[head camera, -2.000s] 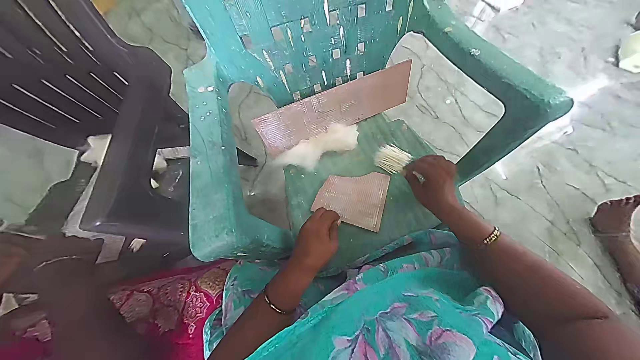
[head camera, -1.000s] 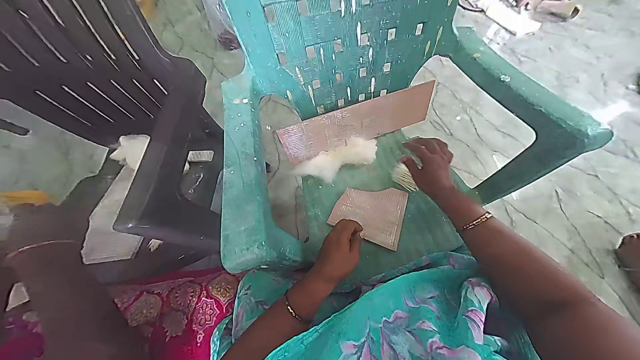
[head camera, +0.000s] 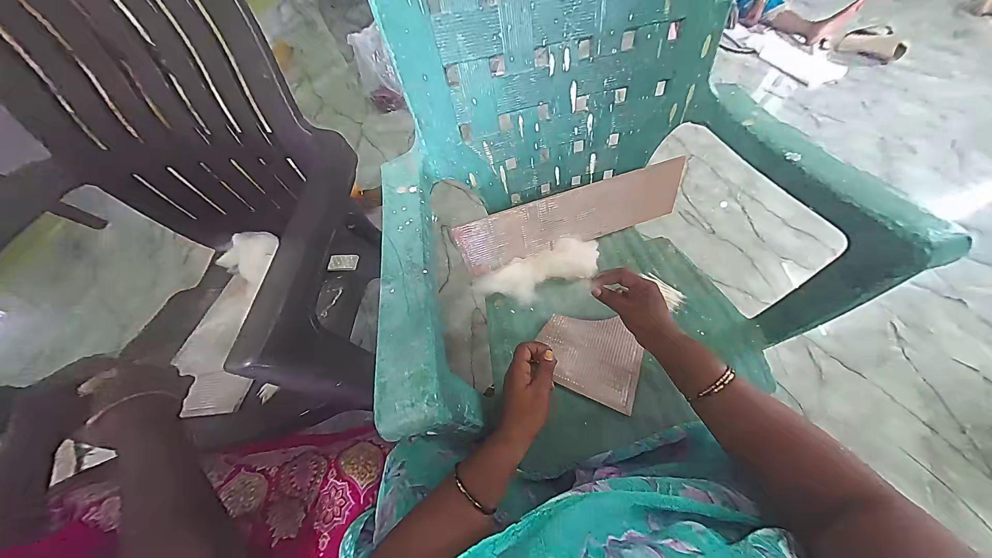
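Observation:
My left hand (head camera: 531, 380) is beside the left edge of a small cardboard piece (head camera: 597, 360) on the seat of a green plastic chair (head camera: 558, 438); its thumb and finger are pinched together, and whether they hold something thin cannot be told. My right hand (head camera: 632, 302) reaches to the right end of a fluffy white cotton tuft (head camera: 550, 267), thumb and forefinger close together at its edge. Partly behind that hand lies a bundle of thin white sticks (head camera: 664, 293). A long cardboard strip (head camera: 577, 209) leans against the chair's back, behind the cotton.
At the left is a dark plastic chair (head camera: 302, 325) with more cotton (head camera: 252, 252) and a ridged cardboard strip (head camera: 221, 364) on its seat. A co-worker's arms (head camera: 147, 457) are beside it. The green chair's armrests flank my work; white items (head camera: 798, 58) lie on the far floor.
My right hand has moved left from the stick bundle to the cotton. My left hand has come away from the small cardboard's lower left edge. The view has shifted.

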